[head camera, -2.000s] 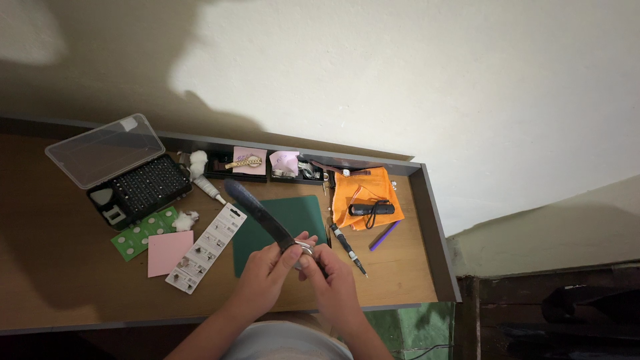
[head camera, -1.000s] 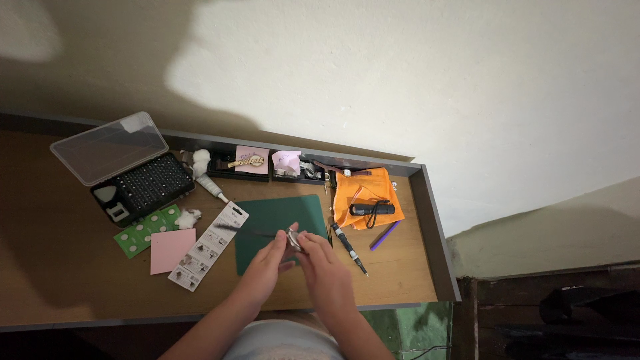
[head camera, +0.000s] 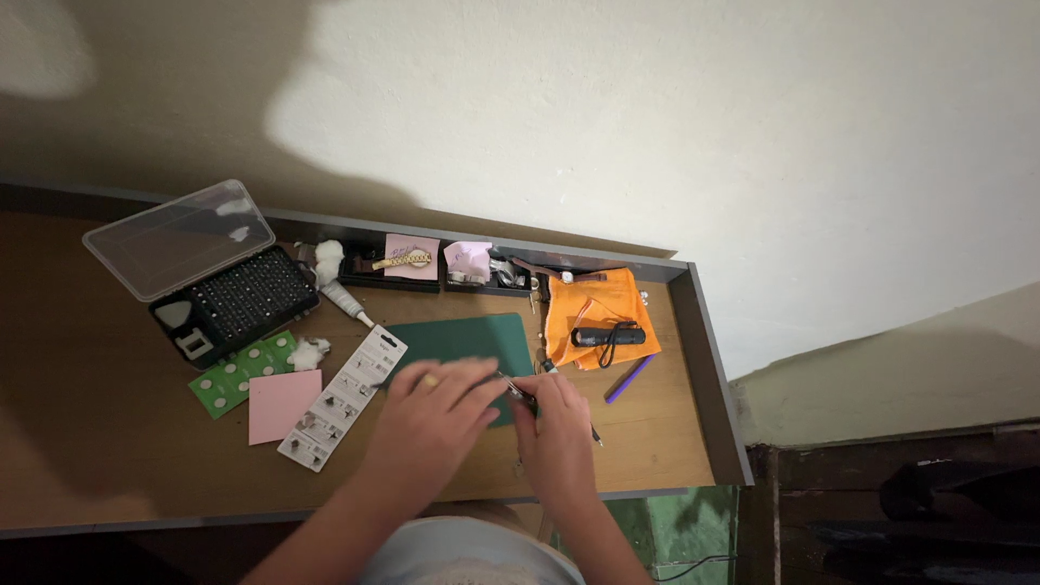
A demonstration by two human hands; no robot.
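Note:
Over the green cutting mat (head camera: 471, 333), my right hand (head camera: 559, 435) grips a wristwatch (head camera: 517, 392) by its metal case, between thumb and fingers. My left hand (head camera: 435, 422), slightly blurred, is spread just left of the case, its fingertips close to the watch. Whether they touch it I cannot tell. A dark strap end shows left of that hand; the rest is hidden behind the fingers. A pen-like screwdriver (head camera: 597, 437) lies partly hidden behind my right hand. Left of the mat is a white blister card (head camera: 343, 398) with printed pictures.
Left: an open bit set (head camera: 252, 296), a white tube (head camera: 348, 302), cotton (head camera: 309, 354), green button-cell card (head camera: 244, 374) and pink notes (head camera: 284, 406). Behind: black trays (head camera: 390, 282) with watches. Right: an orange cloth (head camera: 609, 309), a black flashlight (head camera: 609, 336), a purple stick (head camera: 630, 379) and the raised desk edge (head camera: 715, 366).
The strap that pointed up and left two seconds ago is now mostly hidden. My left hand has opened out from its pinch near the watch; my right hand still holds it.

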